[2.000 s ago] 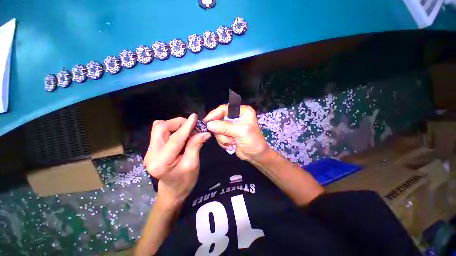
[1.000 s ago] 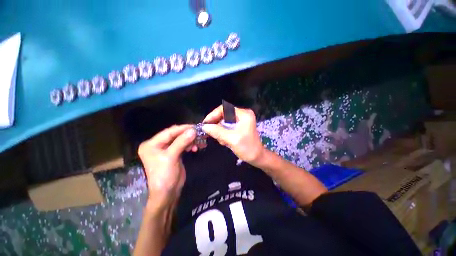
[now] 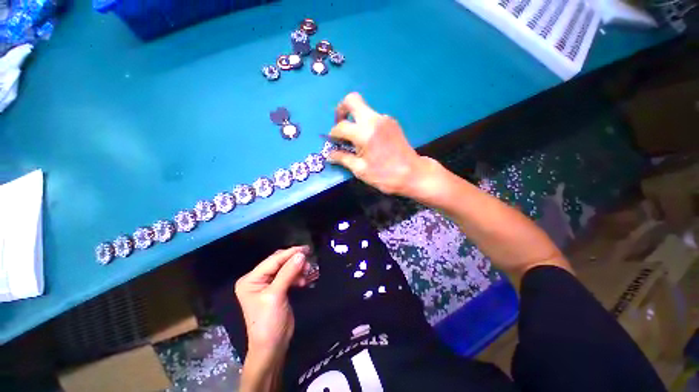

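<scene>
A row of sparkling rhinestone ornaments point(image 3: 224, 202) stands along the table's near edge. My right hand point(image 3: 375, 145) is over the row's right end, with its fingers at the last ornament point(image 3: 329, 149); whether they still grip it is unclear. A dark thin tip shows by its fingers; the rest of that tool is hidden. My left hand point(image 3: 268, 295) is above my lap, with thumb and fingers closed on a small ornament point(image 3: 310, 272). A dark disc point(image 3: 280, 115) and a white-centred piece point(image 3: 290, 131) lie just behind the row.
A loose pile of ornaments point(image 3: 319, 67) lies farther back. A blue bin point(image 3: 165, 17) is at the far edge, a white slatted tray point(image 3: 566, 57) at right, white paper point(image 3: 23, 237) at left. White bits lie on my lap and floor.
My right hand has moved from beside my left hand up to the row's right end. My left hand has lowered slightly. The view has shifted, showing more of the table.
</scene>
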